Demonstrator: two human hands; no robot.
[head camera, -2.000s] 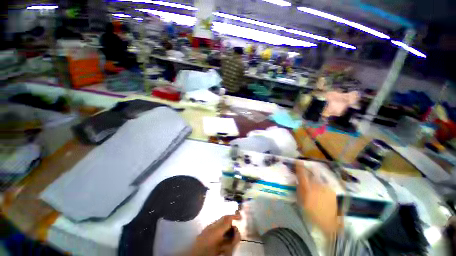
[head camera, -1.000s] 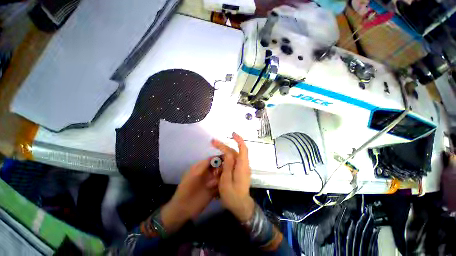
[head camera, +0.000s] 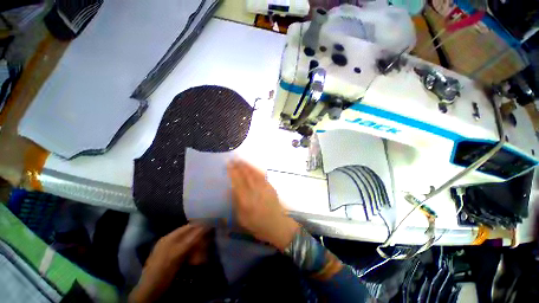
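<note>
A dark speckled curved panel (head camera: 204, 115) lies on the white table left of the needle area. A pale panel (head camera: 207, 177) overlaps its lower right part and reaches the table's front edge. My right hand (head camera: 257, 204), slightly blurred, lies on the right side of the pale panel, fingers close together. My left hand (head camera: 177, 251) is at the front edge, its fingertips by the pale panel's lower edge; its thumb is hidden and its grip is unclear. The white sewing machine (head camera: 378, 112) stands to the right, its needle area away from both hands.
A thick stack of pale panels with dark edges (head camera: 100, 89) lies at left. Striped curved pieces (head camera: 360, 189) lie right of the needle. A loose pale cord (head camera: 440, 189) crosses the machine's right side. Dark layered pieces (head camera: 496, 204) lie at far right. More pieces hang below the table.
My hands have separated. The right hand has moved onto the pale panel and the left hand down and left. The small round metal thing between them earlier no longer shows.
</note>
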